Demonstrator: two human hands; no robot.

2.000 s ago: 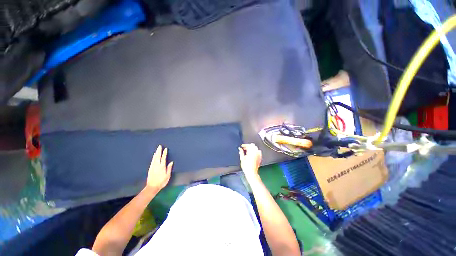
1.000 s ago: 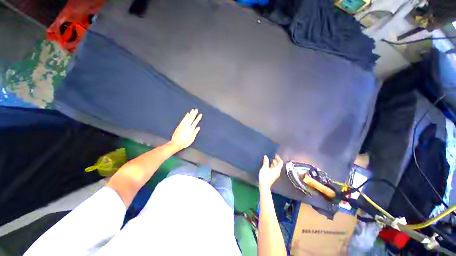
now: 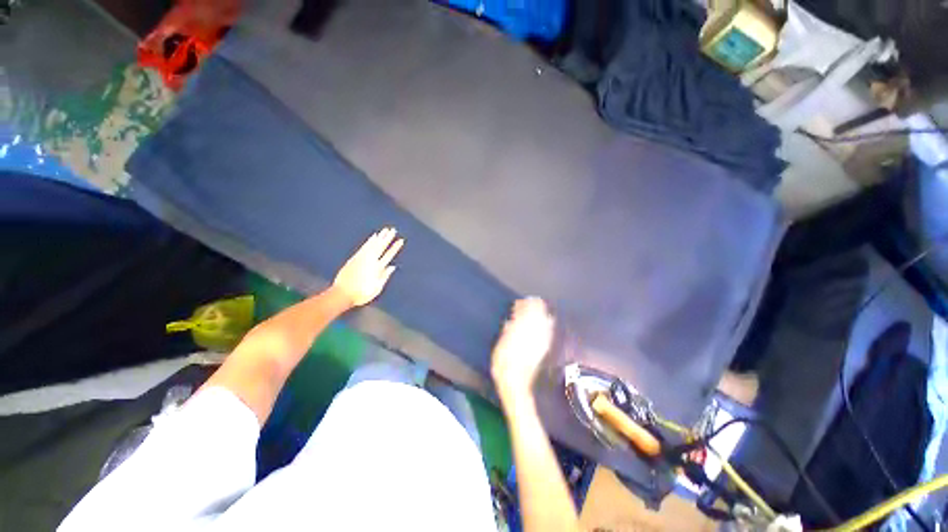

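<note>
A dark blue trouser leg point(image 3: 260, 187) lies flat and slantwise along the near side of the grey padded ironing table point(image 3: 582, 197), wide at the far left and narrow toward the right. My left hand point(image 3: 366, 270) rests flat and open on the near part of the cloth. My right hand point(image 3: 523, 338) has its fingers curled at the narrow end of the leg; the hand is a little blurred and hides that end. The steam iron point(image 3: 613, 416), with an orange handle and silvery rim, stands on the table just right of my right hand.
Dark garments point(image 3: 676, 94) lie at the table's far edge beside a blue object point(image 3: 515, 12). A yellow hose point(image 3: 884, 509) and black cables run at lower right. A red-orange bag point(image 3: 187, 36) is at upper left, a cardboard box point(image 3: 634, 509) below the iron.
My right hand has gone from fingers spread to fingers curled at the leg's end. My left hand stays flat. Since the earliest frame the view has turned, so the table now slants.
</note>
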